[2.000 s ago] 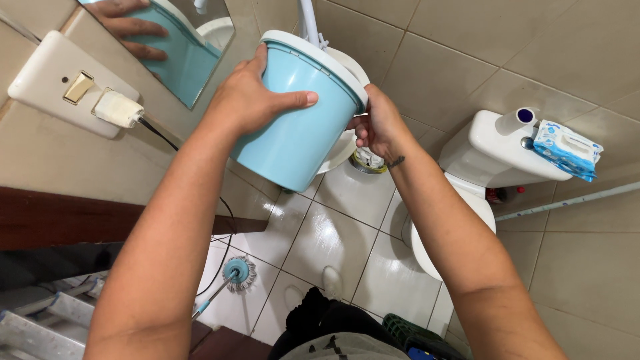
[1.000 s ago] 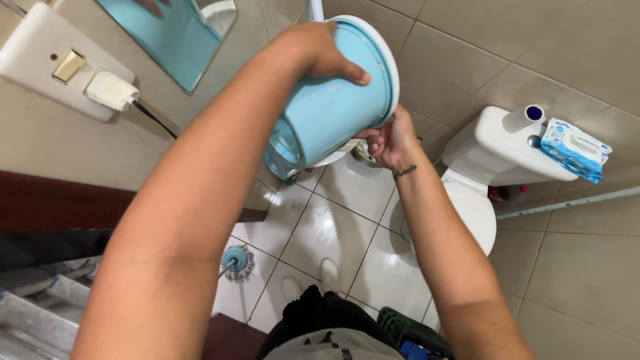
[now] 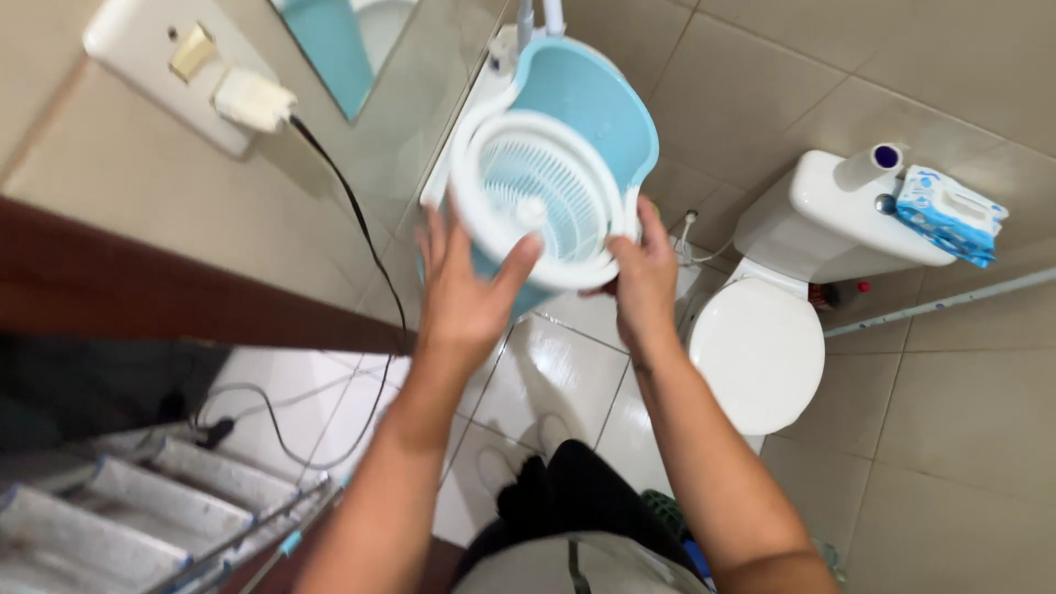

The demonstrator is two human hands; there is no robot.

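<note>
Both my hands hold a light-blue plastic mop bucket [image 3: 606, 99] over or just in front of a white sink edge. Its opening faces me, showing the white spin-wringer basket [image 3: 536, 198] with slotted walls in the near part. My left hand [image 3: 470, 289], somewhat blurred, lies at the left side of the basket rim, thumb over the rim. At the right side, my right hand [image 3: 643, 272] grips the rim with the thumb on top and the fingers partly hidden beneath. The bucket's underside is hidden.
A closed white toilet [image 3: 757, 355] stands right, with a wipes pack [image 3: 949, 214] and a cardboard-like roll or tube [image 3: 866, 167] on its tank. An aluminium ladder [image 3: 165, 511] is lower left. A black cord [image 3: 363, 223] hangs from the wall plug [image 3: 252, 99].
The bucket was tipped with its outer wall towards me; now its opening and basket face me. My left hand has moved from the upper wall down to the basket's left rim.
</note>
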